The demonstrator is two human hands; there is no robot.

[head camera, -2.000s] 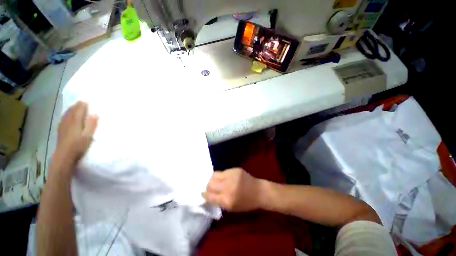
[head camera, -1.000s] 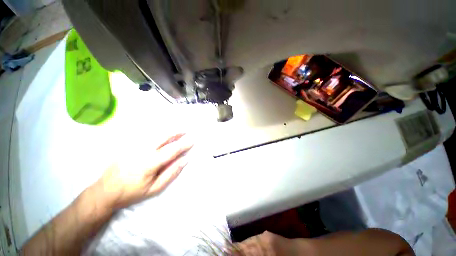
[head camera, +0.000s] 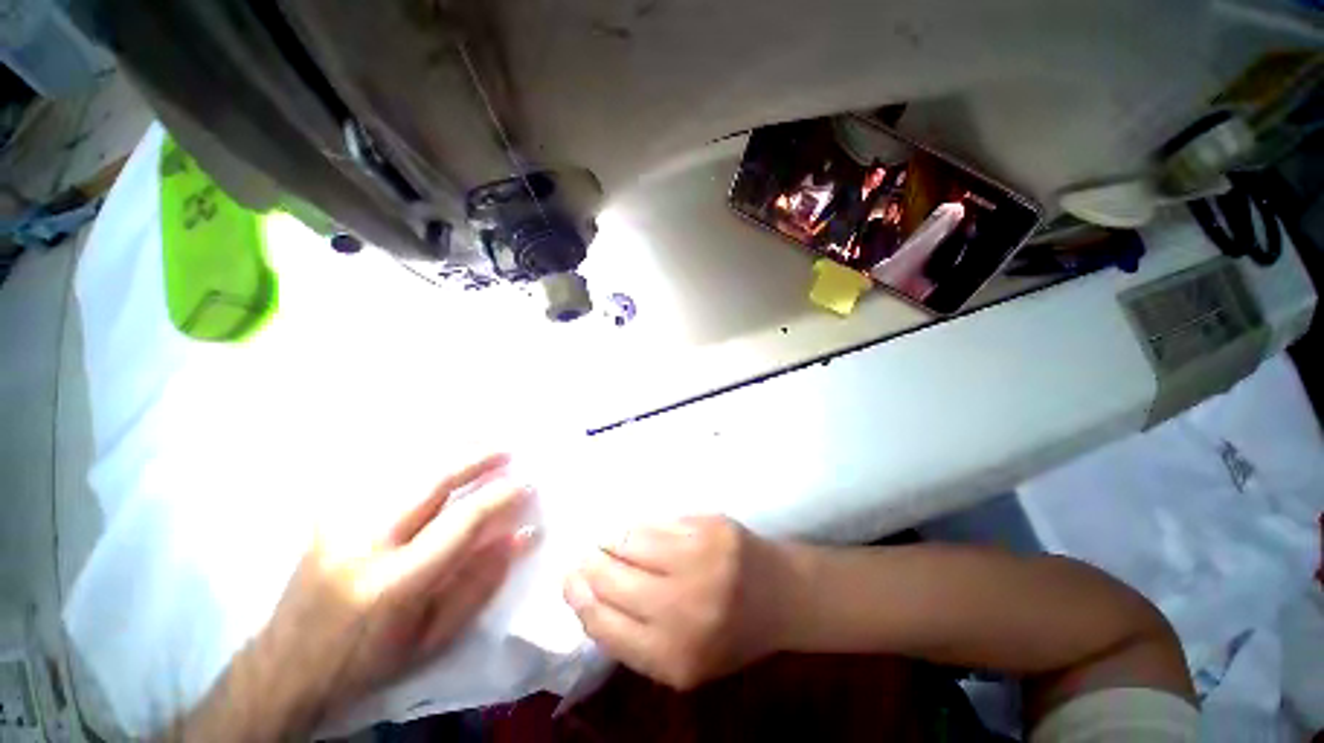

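Note:
A white fabric piece [head camera: 189, 479], strongly overexposed, lies over the table left of and below the needle area [head camera: 545, 269] of the sewing machine [head camera: 813, 73]. My left hand [head camera: 414, 581] lies on the cloth with its fingers together, pointing at the needle area; whether it pinches the cloth is unclear. My right hand [head camera: 675, 595] is closed on the cloth's edge near the table's front edge, just right of my left hand. Glare hides the cloth's outline near the presser foot.
A bright green holder [head camera: 211, 254] stands left of the needle. A lit smartphone [head camera: 886, 215] and yellow pad [head camera: 836, 288] sit under the machine arm. Black scissors handles [head camera: 1234, 218] are at the right end. White pieces [head camera: 1191, 508] with a dark motif lie lower right.
Since one second ago, my right hand has come up into fuller view, beside my left hand. My left hand is slightly lower. Earlier, both hands were farther apart on the cloth and the view was wider.

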